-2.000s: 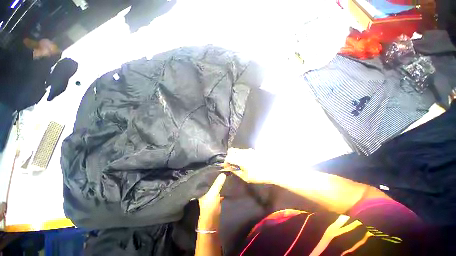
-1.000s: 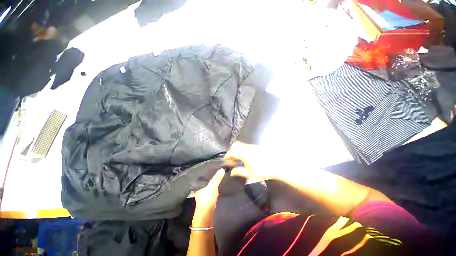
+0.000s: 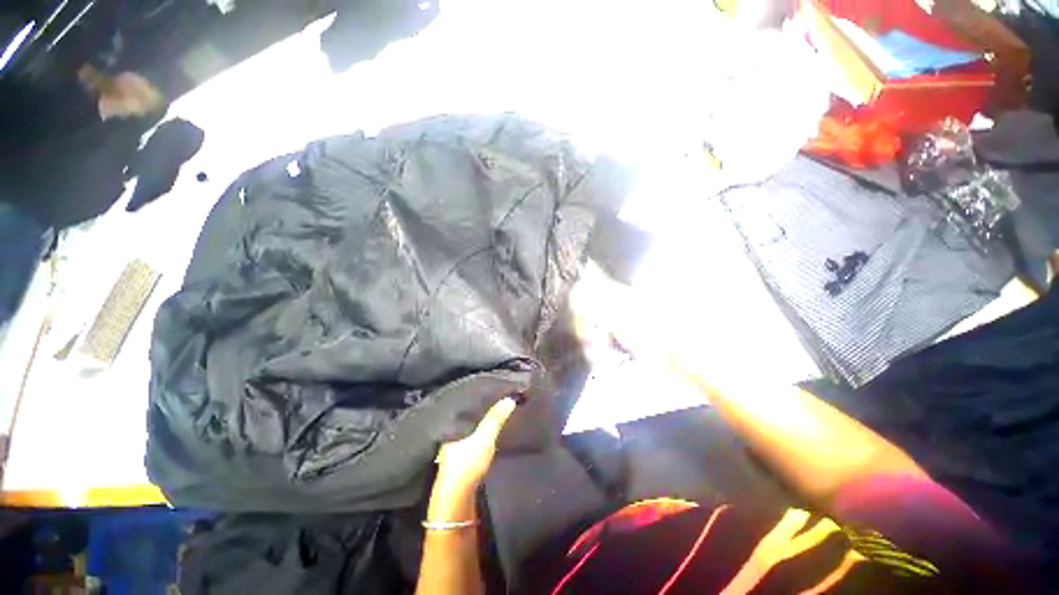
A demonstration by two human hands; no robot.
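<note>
A dark garment [image 3: 383,267] lies bunched on the bright table, its crinkled shiny lining facing up and a smooth matte edge along the front. My left hand [image 3: 474,447] grips that edge near the garment's front right corner, thumb on top. My right hand [image 3: 616,325] is off to the right of the held spot, above the white table, overexposed and blurred. Its fingers are hard to make out, and no needle or thread can be seen.
Striped cloth [image 3: 830,267] with small dark pieces lies at right, beside clear bags [image 3: 975,192], a red bag [image 3: 857,137] and a red box [image 3: 917,99]. A ridged block [image 3: 120,312] is at left. Dark cloth [image 3: 987,395] is at right. A person's hand [image 3: 122,93] shows far left.
My right hand has moved away from the garment edge, up and to the right. My left hand keeps hold of the edge and has shifted slightly left and down.
</note>
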